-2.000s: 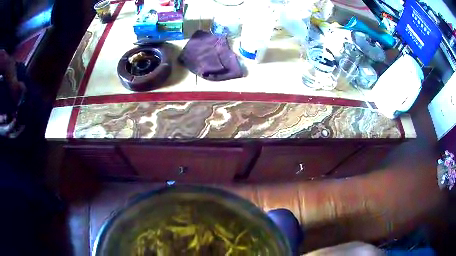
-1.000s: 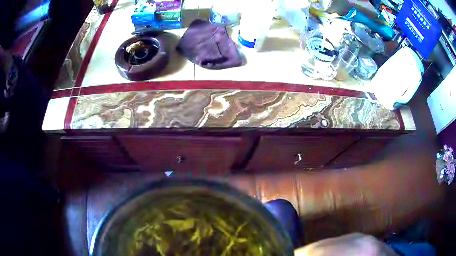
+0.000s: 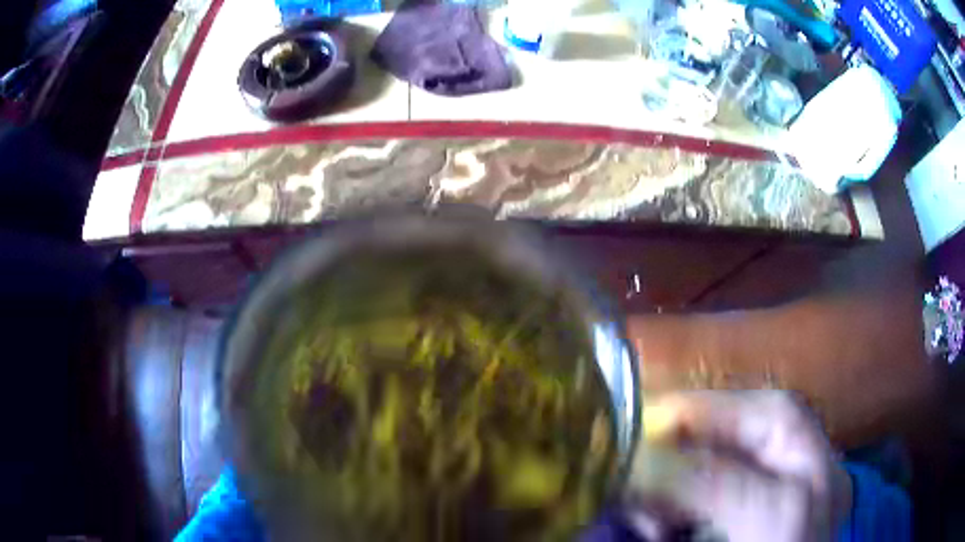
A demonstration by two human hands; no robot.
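A large round glass tea mug (image 3: 423, 392) with yellow-green tea and loose leaves fills the lower middle, close to the camera and blurred. My right hand (image 3: 741, 461) is at the mug's right side, its fingers closed where the handle would be; the handle itself is hard to make out. A blue sleeve shows behind this hand. My left hand is not in view.
A marble-patterned table (image 3: 317, 191) with red lines spans the top. On it are a dark brown ashtray (image 3: 296, 101), a crumpled purple-brown cloth (image 3: 450, 53), clear glassware (image 3: 741, 79) and a pale jug (image 3: 847, 132). Reddish-brown floor (image 3: 720, 349) lies below its right side.
The mug has risen in view, showing more of its tea, and my right hand has come up with it. The table has shifted upward in the picture.
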